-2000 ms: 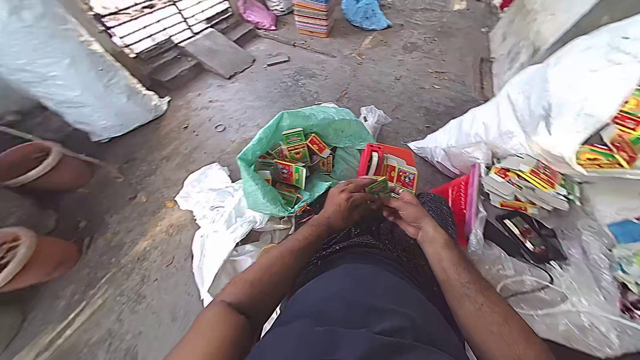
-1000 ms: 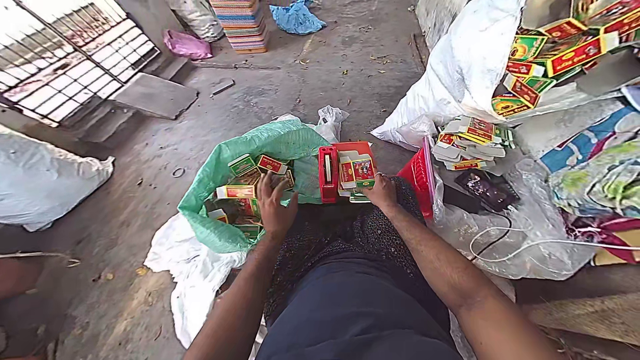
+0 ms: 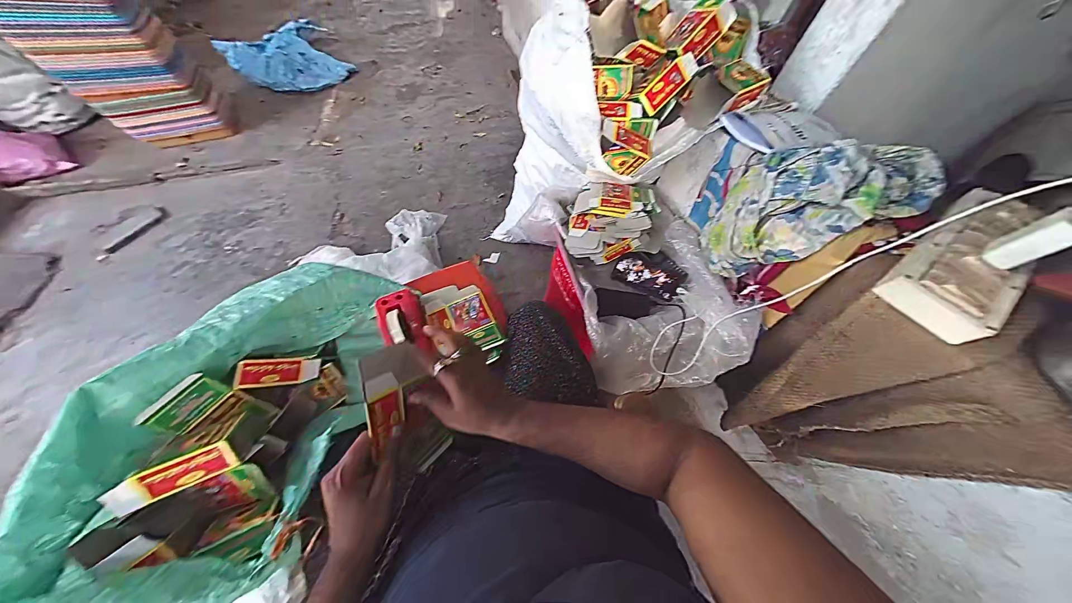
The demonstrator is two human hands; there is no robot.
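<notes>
Between my two hands is a small printed cardboard box [image 3: 383,406], its flaps raised. My left hand [image 3: 360,490] grips its lower left side, and my right hand [image 3: 469,389], with a ring on one finger, holds its right side. Just beyond sits a red plastic device [image 3: 400,316], perhaps a tape dispenser, beside a red tray [image 3: 469,280] with flat cartons [image 3: 465,314] in it. To the left lies a green plastic sack [image 3: 92,427] full of folded-up boxes [image 3: 188,473].
A white sack [image 3: 557,109] spills printed cartons at the upper right, near a stack of flat cartons [image 3: 611,219]. A white cable [image 3: 871,255] crosses clear plastic and brown sacking [image 3: 837,385]. A blue bag [image 3: 286,59] and a striped stack [image 3: 134,71] lie farther off.
My left hand has come away from the boxes in the green sack to the box in front of me. My right hand has left the cartons in the red tray. The view has shifted right.
</notes>
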